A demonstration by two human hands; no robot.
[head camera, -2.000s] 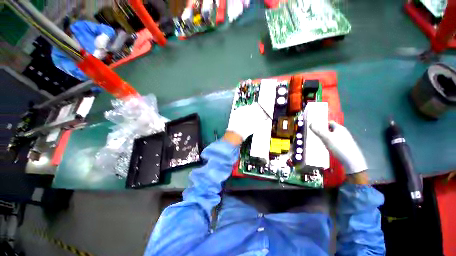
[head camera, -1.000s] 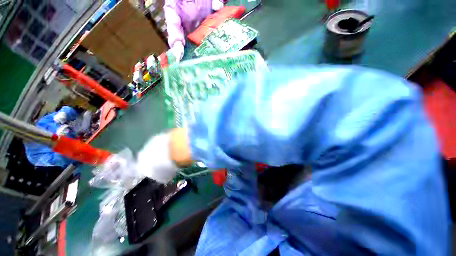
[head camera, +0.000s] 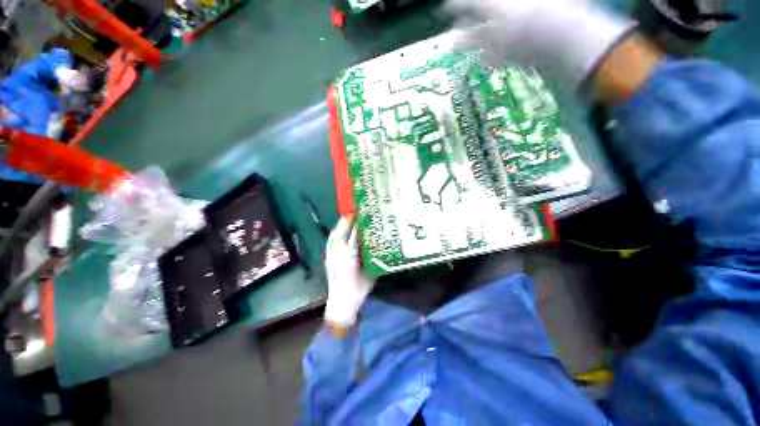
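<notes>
The green power supply board (head camera: 433, 175) lies solder side up on the red pad (head camera: 340, 158), in front of me. My left hand (head camera: 343, 270), in a white glove, grips the board's near left corner, fingers at its edge. My right hand (head camera: 550, 37), also gloved in white, is blurred over the board's far right edge. Its fingertips are smeared, so I cannot tell whether it holds the board or anything else. The parts on the board's underside are hidden.
Two joined black parts trays (head camera: 252, 237) with tiny silvery bits stand at the left, beside crumpled clear bags (head camera: 137, 225). A thin dark tool (head camera: 315, 218) lies right of the trays. A metal can (head camera: 679, 25) is at the far right. A person's blue sleeve (head camera: 29, 83) shows far left.
The board was component side up two seconds ago and now lies solder side up. My left hand has moved to its near left corner, my right hand to the far right. The view has shifted.
</notes>
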